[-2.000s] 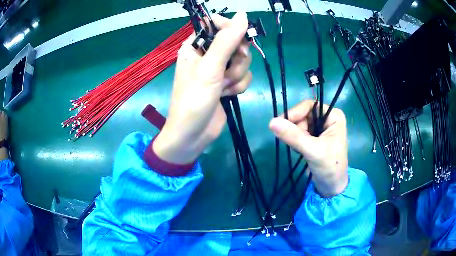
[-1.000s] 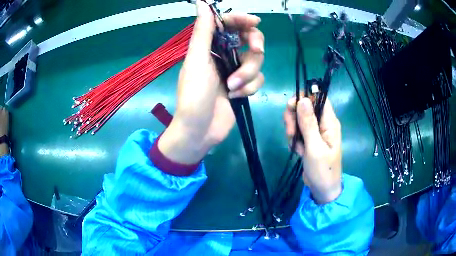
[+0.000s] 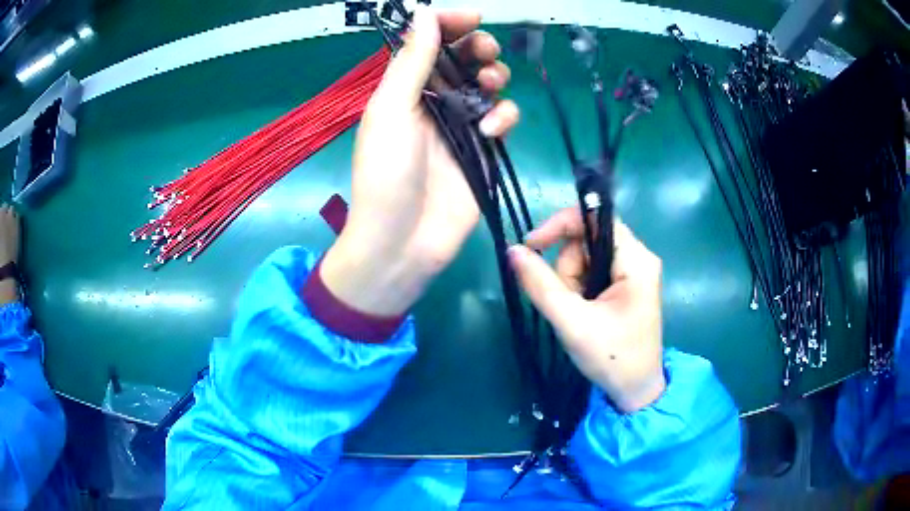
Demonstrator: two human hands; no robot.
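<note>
My left hand point(image 3: 429, 160), with a dark red band at the wrist, holds a bunch of black cables point(image 3: 499, 235) at the upper middle. Small black connectors point(image 3: 359, 13) stick out above its fingers. My right hand point(image 3: 599, 289) holds several more black cables point(image 3: 597, 235) upright between thumb and fingers. One connector with a whitish centre point(image 3: 592, 200) sits just above the grip; others above it are blurred. The silvery cable ends point(image 3: 539, 459) of both bunches come together at the bench's near edge.
A fanned bundle of red cables point(image 3: 269, 150) lies on the left, beyond it a grey bin point(image 3: 68, 125) with black parts. On the right are black cable bundles point(image 3: 758, 200) and a black housing point(image 3: 833, 150). A clear bag point(image 3: 140, 404) is at the near-left edge. Another person's sleeve point(image 3: 30, 399) shows far left.
My right hand has shifted slightly left, and its spread cables are now drawn into a tighter bunch. My left hand still holds its bunch, with its fingers repositioned.
</note>
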